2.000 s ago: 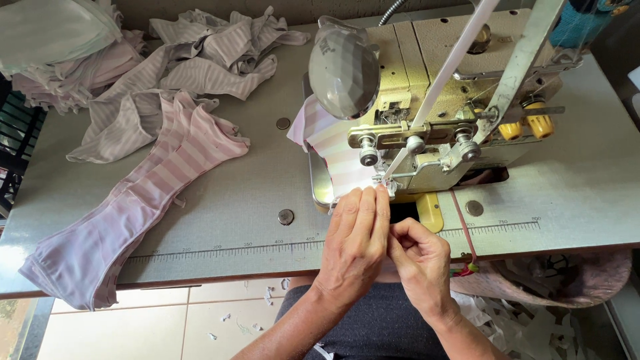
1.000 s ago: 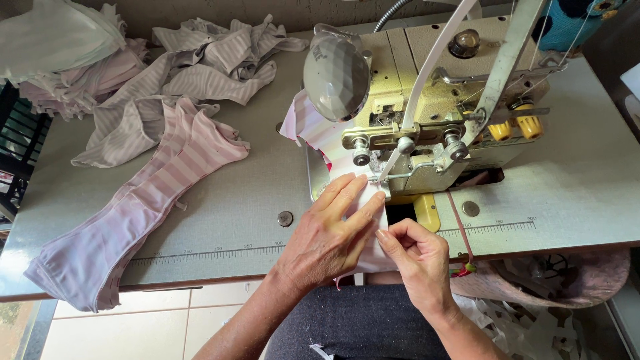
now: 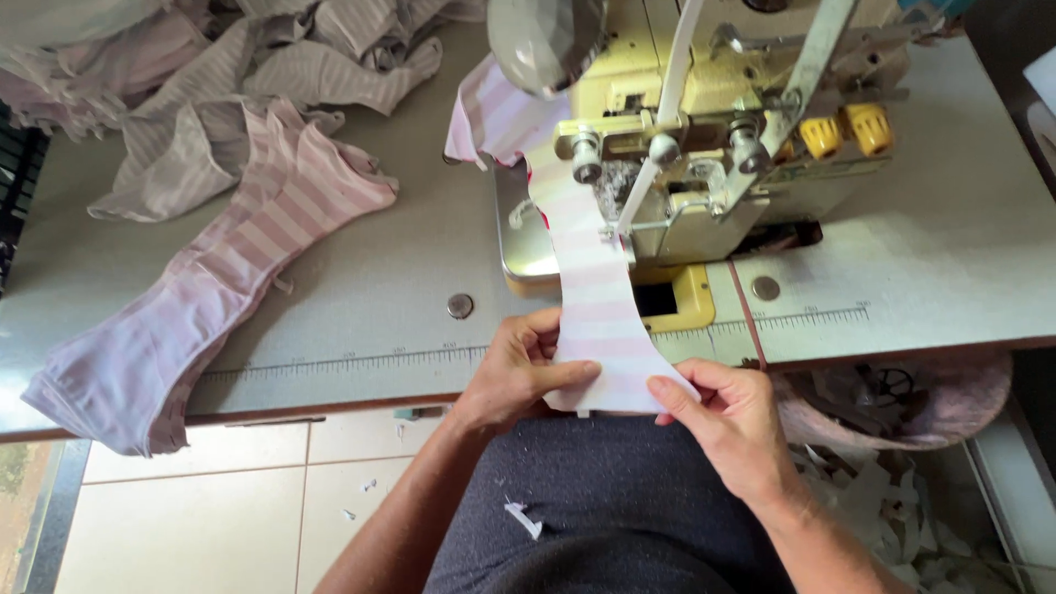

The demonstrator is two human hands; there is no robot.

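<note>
A pink and white striped fabric piece [image 3: 598,330] runs from under the presser area of a cream industrial sewing machine [image 3: 709,148] toward me. My left hand [image 3: 524,371] pinches its near left edge, thumb on top. At its near right corner, my right hand [image 3: 722,412] holds the cloth between thumb and fingers. A white elastic band [image 3: 676,66] feeds down into the machine close to the fabric's right edge. The far end of the piece lies left of the machine head, partly hidden by a grey rounded part [image 3: 546,41].
Striped garment pieces [image 3: 247,223] lie stacked on the metal table [image 3: 396,289] at left, one end over its front edge. More grey striped cloth [image 3: 346,66] is heaped behind. A fabric-lined container [image 3: 949,404] hangs below the table at right, above white scraps [image 3: 883,511].
Both hands have moved away from the needle area toward the table's front edge. More of the striped piece now shows between machine and hands. The view has moved closer.
</note>
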